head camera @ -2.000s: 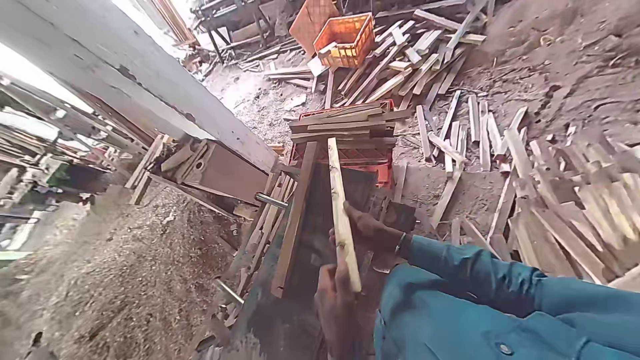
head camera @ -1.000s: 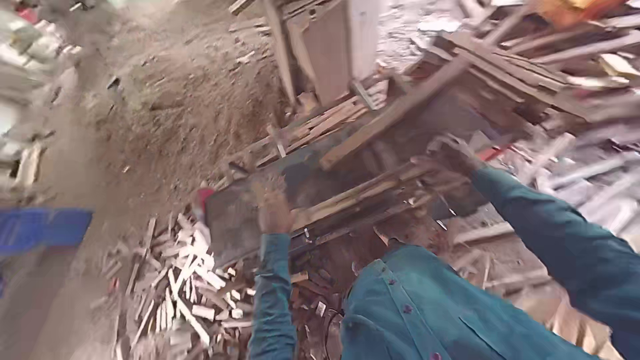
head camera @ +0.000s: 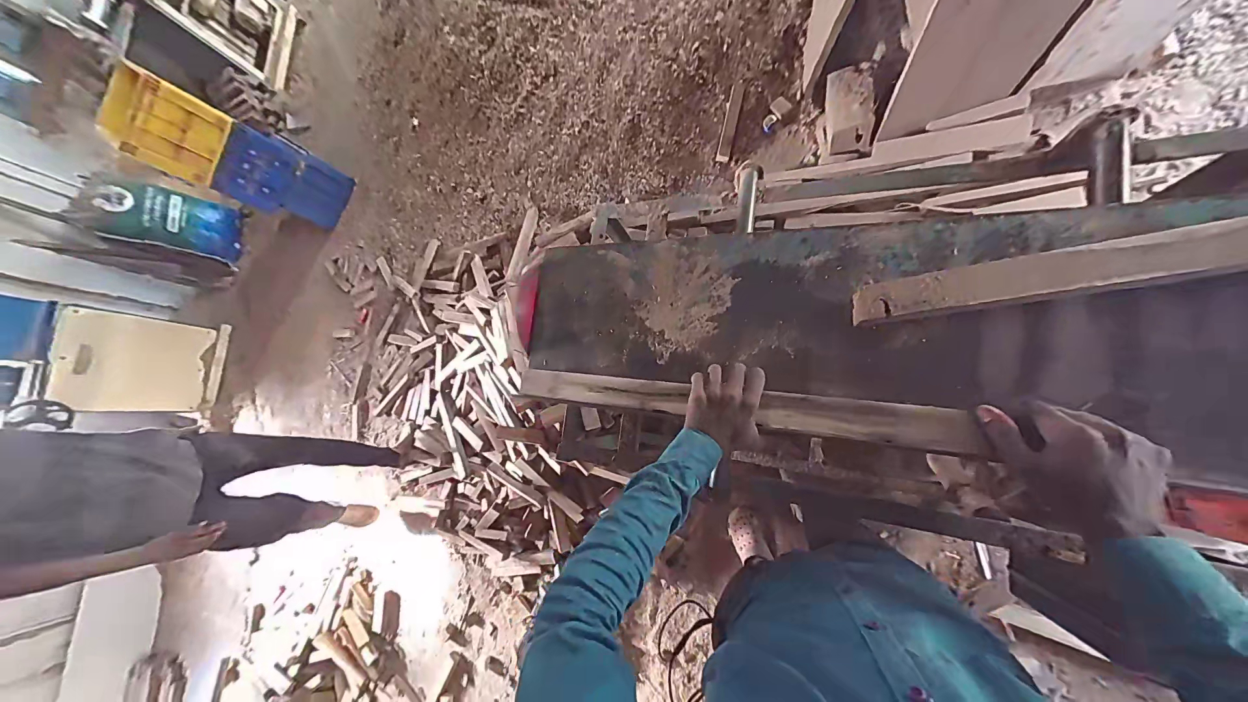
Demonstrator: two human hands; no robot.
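Note:
A long wooden strip (head camera: 858,419) lies along the near edge of a dark metal machine table (head camera: 799,331). Toward its left part, my left hand (head camera: 724,402) rests over the strip with fingers spread on top. My right hand (head camera: 1082,463) grips the strip's right end, thumb on its upper side. A second wooden piece (head camera: 1053,268) lies on the table further back at the right. Sawdust (head camera: 682,302) covers a patch of the tabletop beyond my left hand.
Offcuts (head camera: 468,380) are heaped past the table's left end. Another person (head camera: 107,487) stands at the left. Yellow (head camera: 166,122) and blue crates (head camera: 278,175) sit at the upper left. Metal posts (head camera: 748,200) rise at the table's far edge. A black cable (head camera: 673,634) lies near my feet.
The strip, held up in both hands two seconds ago, now lies along the table's near edge. My left hand has turned palm down over it. The view has swung strongly.

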